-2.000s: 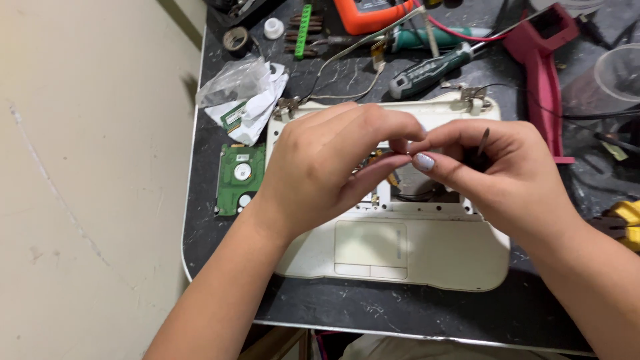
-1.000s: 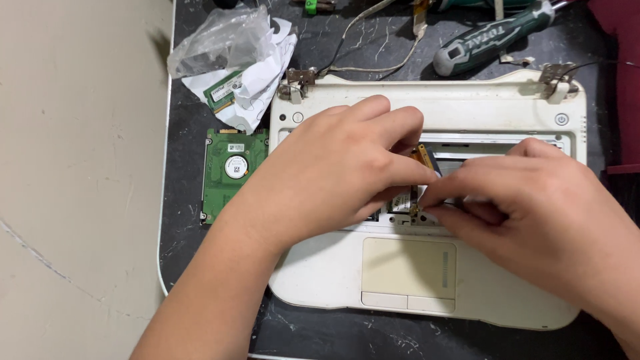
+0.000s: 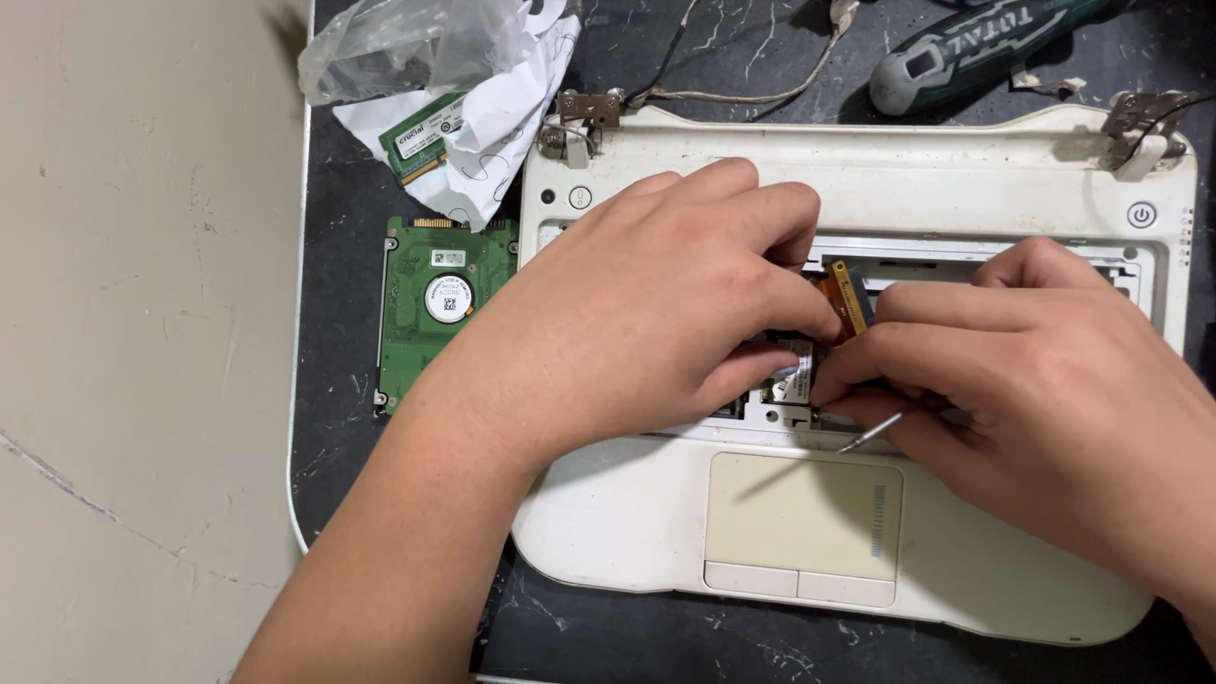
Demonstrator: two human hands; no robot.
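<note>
A white laptop base [image 3: 608,503] with its keyboard opening exposed lies under both hands. My left hand [image 3: 703,285] reaches over the opening, its thumb and fingertips beside a small labelled card [image 3: 796,372] and an orange flex cable with a black connector [image 3: 844,296]. Whether it grips the cable cannot be told. My right hand [image 3: 988,370] has its fingertips at the card's right edge. A thin metal screwdriver shaft [image 3: 869,434] sticks out between its fingers, pointing down-left over the touchpad [image 3: 803,513]; its handle is hidden in the hand.
Left of the base lies a hard drive with a green circuit board [image 3: 427,351]. Above it are a memory module [image 3: 418,138] on white paper [image 3: 494,142] and a clear plastic bag [image 3: 408,47]. A green-and-grey screwdriver [image 3: 978,52] lies behind the base, near the metal hinges [image 3: 591,109].
Both hands have come down from above the base to its keyboard opening. The orange flex cable now shows between them. The view has moved closer.
</note>
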